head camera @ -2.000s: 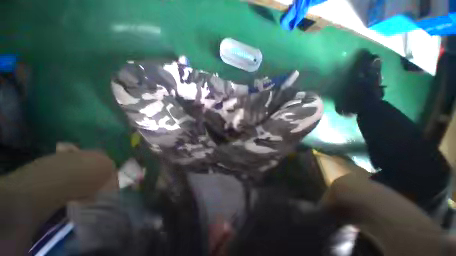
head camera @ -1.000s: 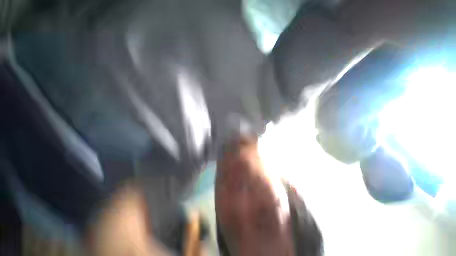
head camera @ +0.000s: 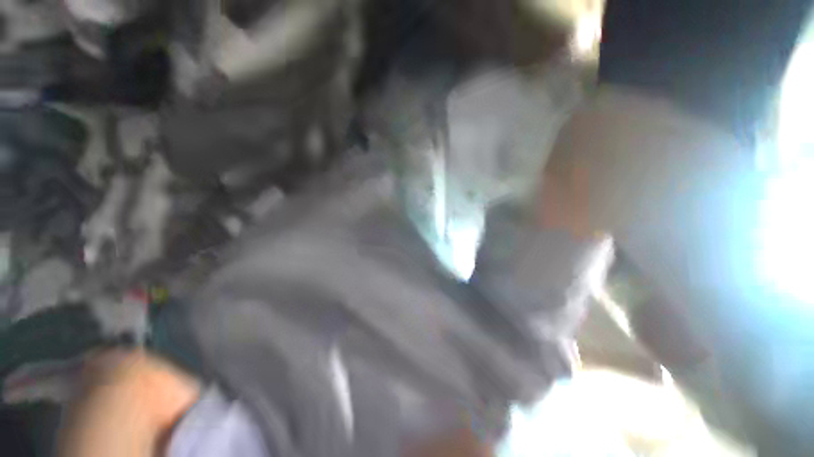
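The view is strongly blurred and tilted. Grey camouflage trousers (head camera: pixel 134 196) fill the left and upper left. A grey shirt (head camera: pixel 330 303) fills the middle and bottom. A bare arm comes out of the grey sleeve at the right; its hand cannot be made out. A patch of blurred bare skin, seemingly the other arm, shows at the bottom left beside a pale cloth edge (head camera: pixel 219 428). Neither of my hands can be made out, and no held object is visible.
Very bright glare (head camera: pixel 790 241) washes out the right edge and lower right. A dark shape (head camera: pixel 696 54) stands at the upper right. A small pale bluish gap shows between the shirt and the sleeve.
The view swung from the trousers and green floor to the wearer's own body. Since one second ago, trousers have come back at the left; the reddish skin at bottom centre is mostly gone.
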